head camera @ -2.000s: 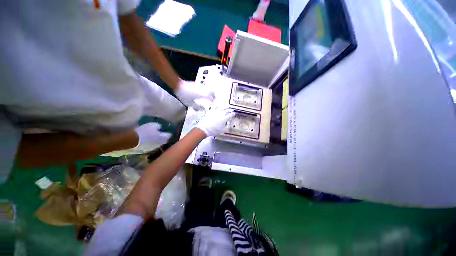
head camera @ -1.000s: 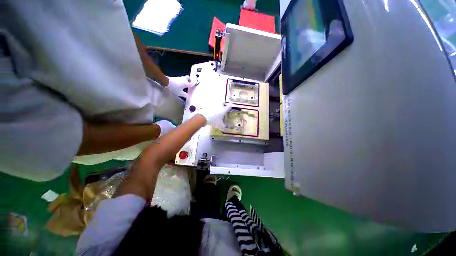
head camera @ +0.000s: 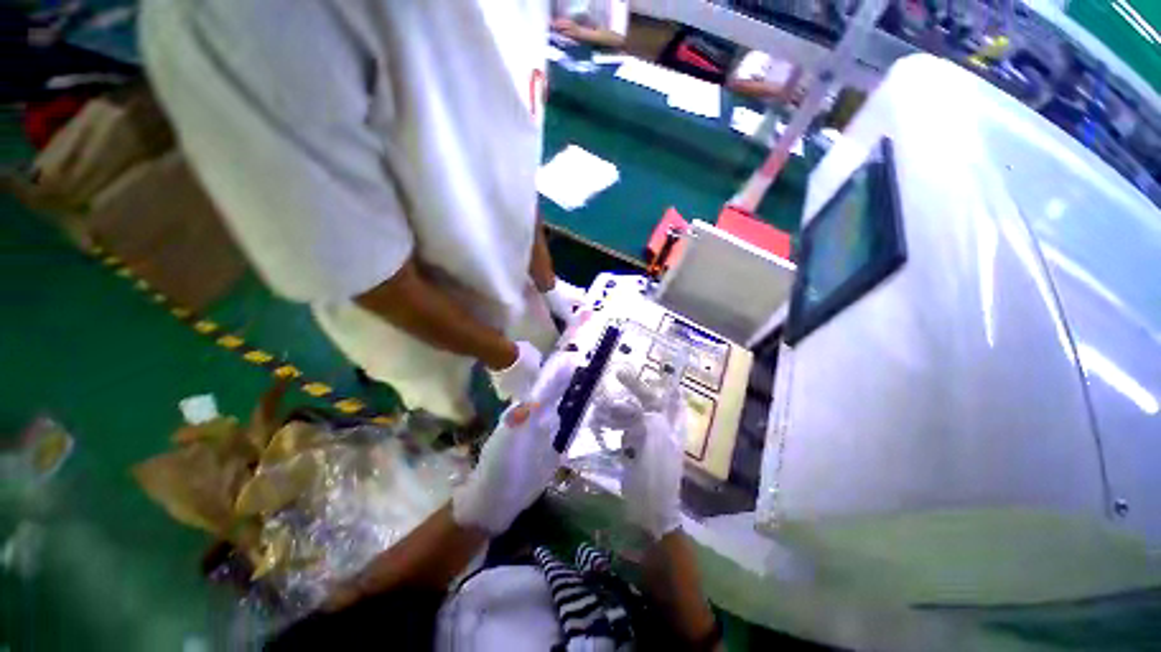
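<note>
My left hand [head camera: 512,456], in a white glove, grips the left side of a clear plastic housing [head camera: 621,382] with a dark strip along that side. My right hand [head camera: 652,465], also in a white glove, is on the right side of the same piece, fingers partly seen through it. The piece is held above the machine's front bed and hides part of it. Behind it are two framed fixture nests [head camera: 704,359]. The lower nest is partly covered by the piece and my right hand.
A raised white lid [head camera: 719,283] stands behind the nests. The white cabinet [head camera: 942,382] with a dark touchscreen [head camera: 847,242] is at right. A person [head camera: 433,166] stands at left, gloved hands near the bed. Plastic bags [head camera: 344,497] lie below left. A green bench [head camera: 637,153] holds white papers.
My left hand has drawn back from the lower nest, and the clear piece is now up between both hands. My right hand has come into view. The view has tilted up, showing more bench.
</note>
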